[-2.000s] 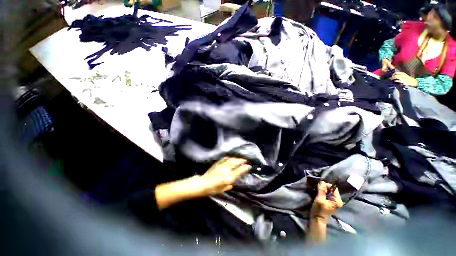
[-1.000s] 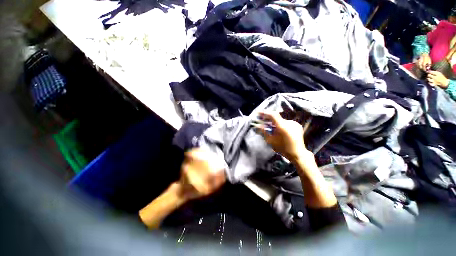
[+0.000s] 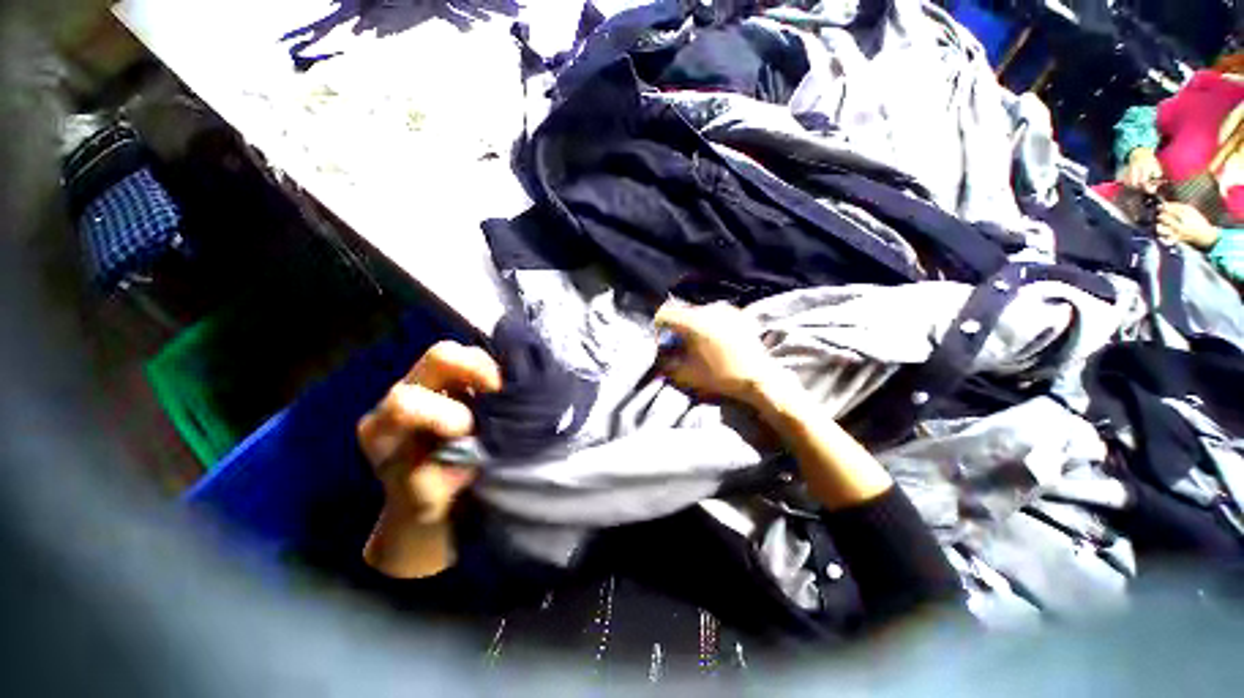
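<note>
A dark navy garment with a pale grey wrong side (image 3: 614, 471) lies in front of me over the table's front edge. My left hand (image 3: 426, 430) grips its left end, where navy and grey cloth meet. My right hand (image 3: 709, 355) is closed on the grey cloth near the middle; a small blue thing shows at its fingers, too small to name. The navy button placket (image 3: 941, 357) with small pale dots runs up to the right of my right forearm.
A garment pile (image 3: 682, 205) heaps beyond my hands. Dark strips (image 3: 396, 14) and pale litter lie on the white table (image 3: 396, 177). Green (image 3: 191, 409) and blue (image 3: 273, 471) crates stand below left. A person (image 3: 1201, 150) sits across the table at right.
Since one second ago my left hand has moved left and up, drawing the cloth end out. My right hand has shifted slightly left and lower. Earlier both hands were farther right.
</note>
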